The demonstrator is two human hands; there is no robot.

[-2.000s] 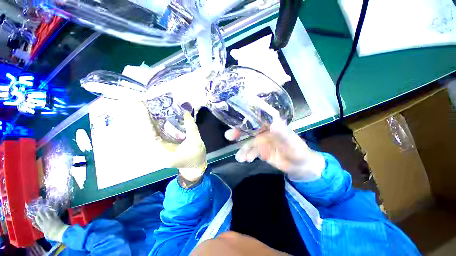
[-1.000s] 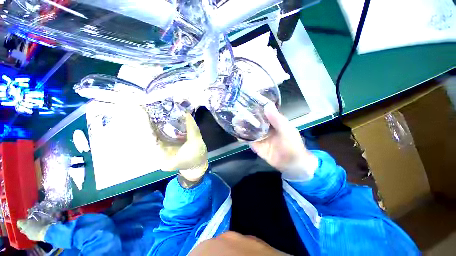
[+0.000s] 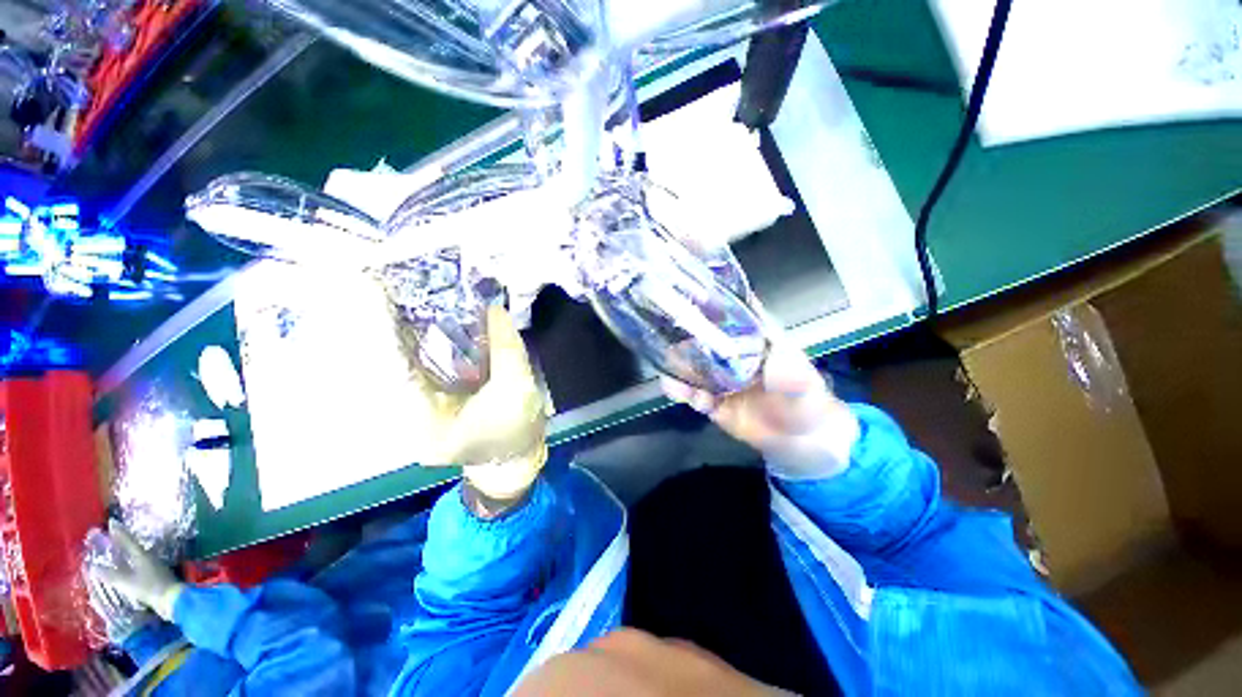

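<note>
A multi-armed lamp body with several clear oval heads fills the upper middle, cut off by the top edge. My left hand, in a cream-yellow glove, is closed around a lower clear oval head left of centre. My right hand, in a thin see-through glove, holds the tip of another clear oval head between its fingers. That head slants down to the right from the lamp's centre. Another clear oval head sticks out to the left, untouched.
A white sheet and a black mat lie on the green bench. A black screwdriver is behind the lamp. An open cardboard box is at right. Red crates and another person's gloved hand are at left.
My right hand has closed on the right oval head, which now looks narrower and turned. The upper part of the lamp has shifted. The other person's hand has moved by the clear film.
</note>
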